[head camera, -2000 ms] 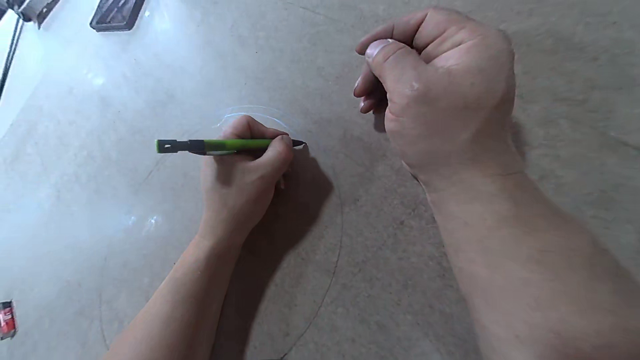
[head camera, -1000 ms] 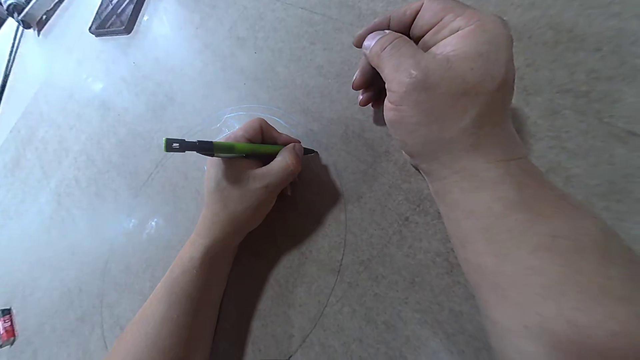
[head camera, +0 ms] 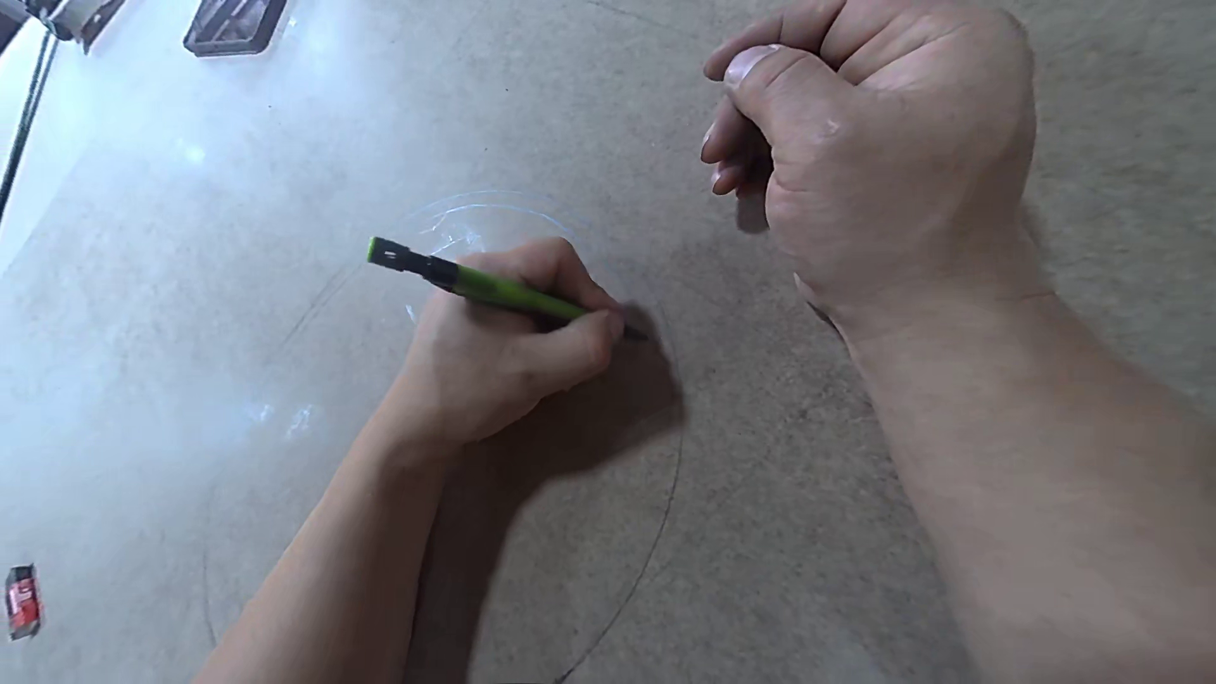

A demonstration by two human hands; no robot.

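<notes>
A green and black mechanical pencil (head camera: 513, 293) lies in the grip of my left hand (head camera: 503, 332), its dark tip pointing right, close to a thin curved line (head camera: 673, 484) drawn on the grey mottled surface (head camera: 779, 532). Fine arcs (head camera: 494, 199) show just above the hand. My right hand (head camera: 893, 142) is at the upper right with its fingers curled loosely and the thumb against the index finger; nothing is visible in it. Whether the pencil tip touches the surface is hard to tell in the hand's shadow.
A dark-rimmed case or tray (head camera: 236, 24) stands at the upper left. Beside it, in the corner, are a partly visible metal object (head camera: 81, 14) and a dark cord (head camera: 28, 119). A small red and black item (head camera: 23, 601) lies at the lower left.
My left hand has moved slightly right and down, and the pencil is tilted more, its tip lower than its back end. The right hand has stayed nearly still.
</notes>
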